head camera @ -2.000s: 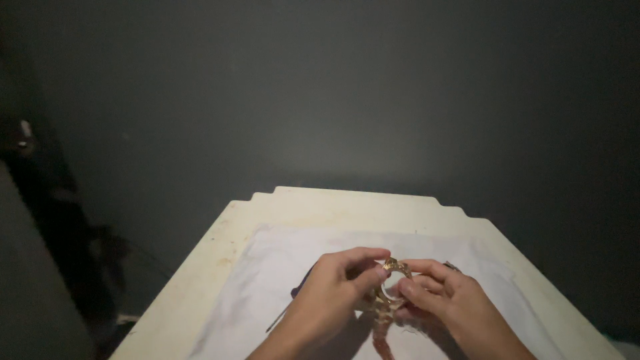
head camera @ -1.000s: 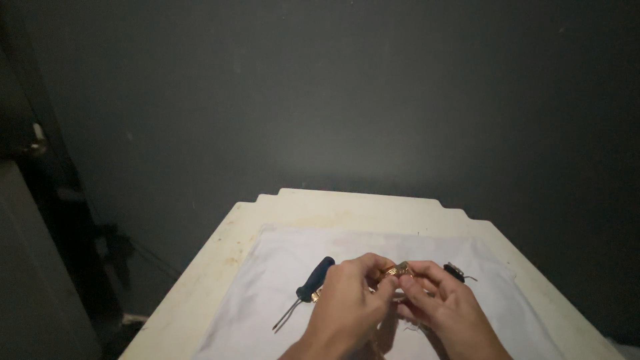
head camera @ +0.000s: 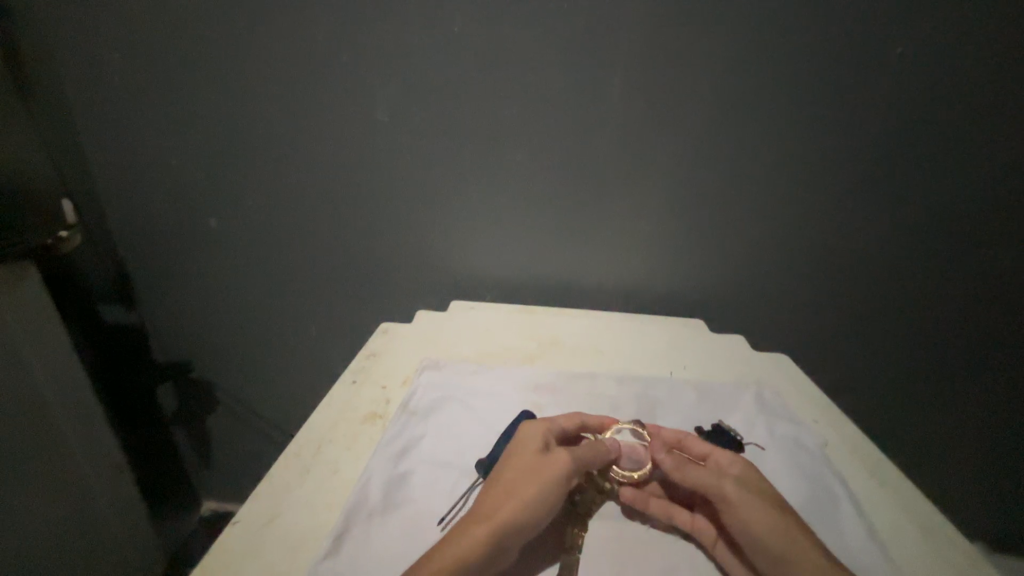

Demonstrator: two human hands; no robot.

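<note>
Both hands hold a gold-coloured wristwatch (head camera: 631, 474) over a white cloth, its round case open-looking and pale inside. My left hand (head camera: 544, 472) has its thumb on the left side of the case, and the metal bracelet (head camera: 578, 520) hangs down beside its palm. My right hand (head camera: 704, 488) grips the right edge of the case with thumb and fingers. Partly behind my left hand lies a dark blue handle (head camera: 504, 444), with thin metal prongs (head camera: 460, 502) showing lower left. A small black object (head camera: 722, 436) with a thin wire-like end lies beyond my right hand.
The white cloth (head camera: 448, 400) covers much of a cream table (head camera: 560, 324) with stepped far corners. A dark grey wall (head camera: 512, 160) rises behind it. At the left stands a grey panel (head camera: 64, 416) beside dark, unclear objects.
The watch case has turned between my fingers, and its round face side now shows more than one second ago. My right hand has opened out somewhat, uncovering more of the case.
</note>
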